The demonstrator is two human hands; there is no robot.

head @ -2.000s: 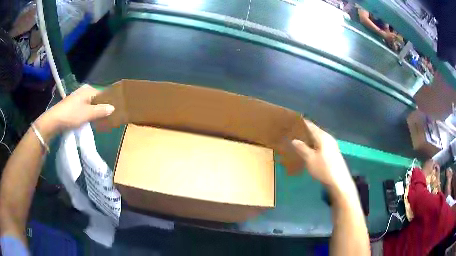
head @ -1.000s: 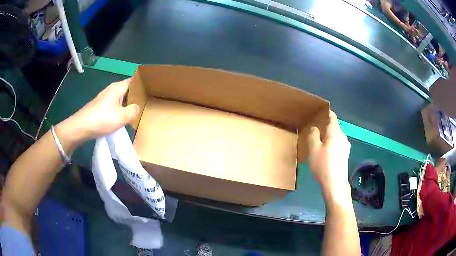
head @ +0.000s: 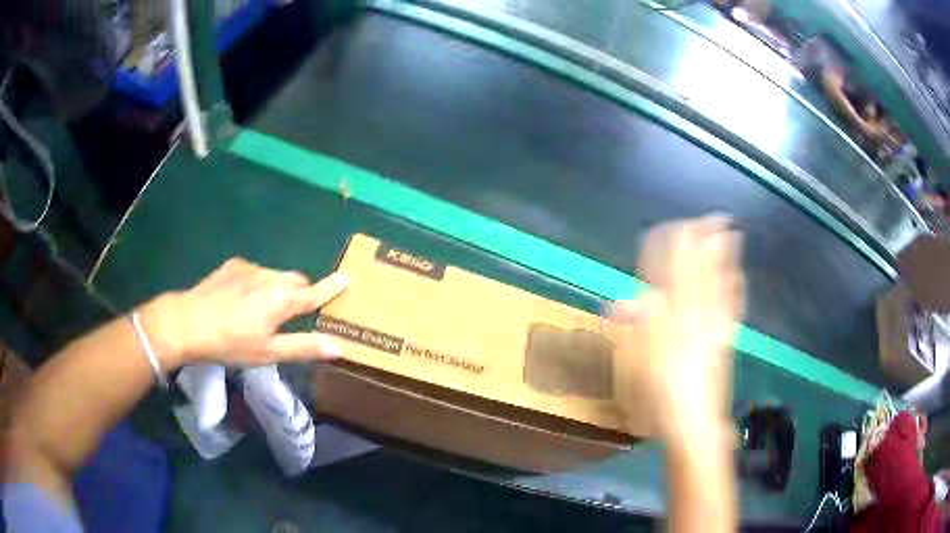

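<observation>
A brown product carton (head: pixel 490 323) lies closed on the dark green side table, its printed face up with a dark logo, a line of text and a dark speaker picture. My left hand (head: pixel 245 312) rests at the carton's left end, thumb and fingers spread on its edge. A white label strip (head: pixel 276 422) with dark print hangs below my left hand; whether the hand grips it is hidden. My right hand (head: pixel 682 302) is blurred at the carton's right end, and its fingers cannot be made out clearly.
The green edge rail (head: pixel 417 208) runs behind the carton, with the dark conveyor belt (head: pixel 521 135) beyond it. At right are a black ring-like part (head: pixel 769 446), an open box (head: pixel 904 335) and a person's red sleeve (head: pixel 894 474). Another person's arm (head: pixel 849 104) shows at upper right.
The raised lid has come down and the carton is now closed, printed face up. My left hand has opened from the left side flap. My right hand has left the right flap and moved up slightly.
</observation>
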